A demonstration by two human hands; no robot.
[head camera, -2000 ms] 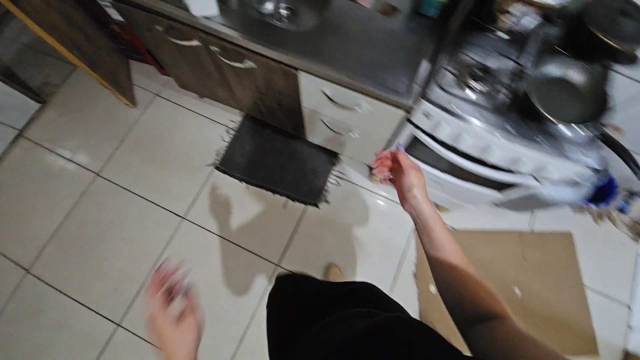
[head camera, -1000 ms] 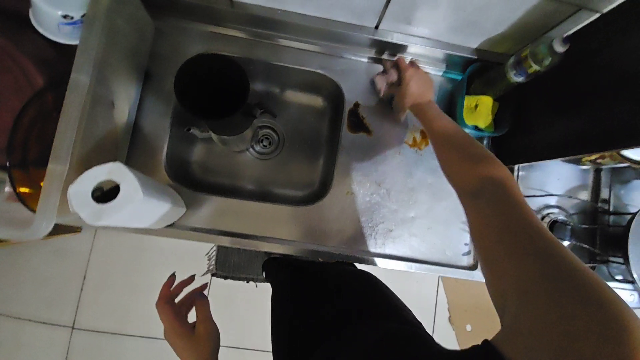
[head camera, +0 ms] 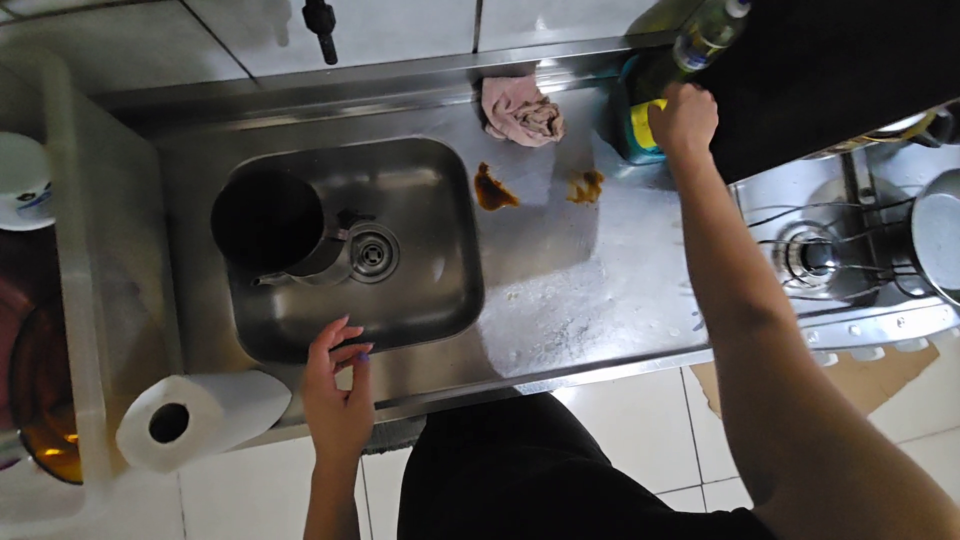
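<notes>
My right hand [head camera: 686,120] reaches to the teal container [head camera: 630,139] at the back right of the steel sink counter. Its fingers touch or hover at the yellow sponge [head camera: 643,126]; whether they grip it I cannot tell. A bottle of greenish liquid [head camera: 705,41] stands just behind that hand. My left hand [head camera: 341,390], fingers apart and holding nothing, hovers over the front edge of the sink basin [head camera: 420,315]. Left of the container lies a crumpled pink cloth [head camera: 523,112]. Two brown stains [head camera: 495,189] [head camera: 585,186] mark the counter in front of it.
A dark pot [head camera: 266,221] and a small spouted metal vessel [head camera: 319,262] sit in the basin. The paper towel roll [head camera: 202,420] lies at the front left, beside a pale rack wall [head camera: 79,262]. At right is the gas stove [head camera: 817,259] with a pan [head camera: 937,232]; a faucet [head camera: 321,30] hangs above.
The pink cloth, under my right hand a second ago, now lies released on the counter. That hand has moved right to the container. Since the earliest frame the view has swung to the sink.
</notes>
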